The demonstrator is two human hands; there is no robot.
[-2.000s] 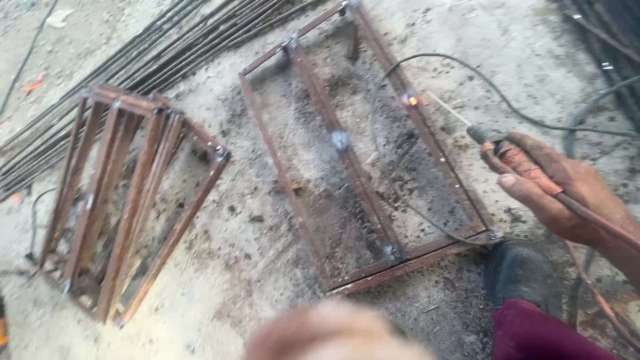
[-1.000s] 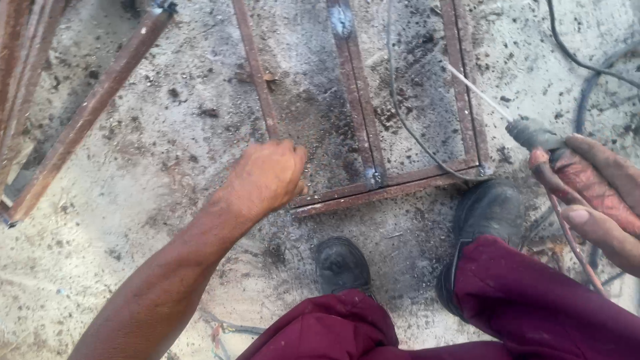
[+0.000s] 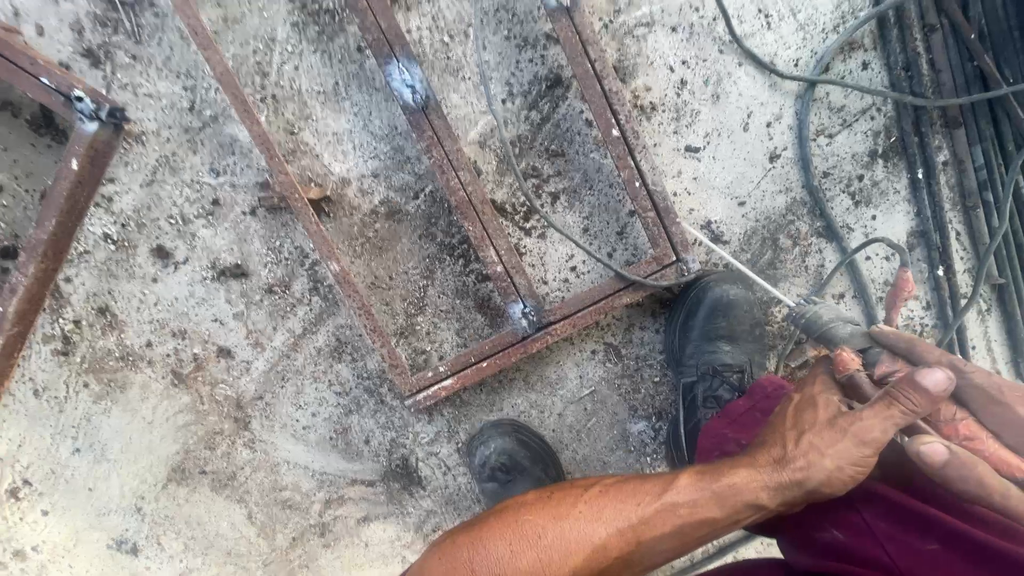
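Observation:
At the right edge my right hand (image 3: 960,424) grips a welding electrode holder (image 3: 832,326) with a dark, worn head. A pale welding rod (image 3: 740,264) sticks out of it toward the corner of a rusty steel frame (image 3: 480,212). My left hand (image 3: 832,432) reaches across to the holder and touches it from below, thumb raised; its fingertips are partly hidden, so its hold cannot be told. The frame lies on the ground, with weld marks on its middle bar.
Black boots (image 3: 716,344) stand by the frame's near corner. A thin cable (image 3: 544,212) crosses the frame. Thicker dark cables (image 3: 808,152) loop at the right, beside a pile of dark metal rods (image 3: 928,160). Another rusty frame (image 3: 56,224) is at the left.
My left hand has left the frame's near left corner, where it was one second ago, and moved right to the electrode holder. My right hand still holds the holder.

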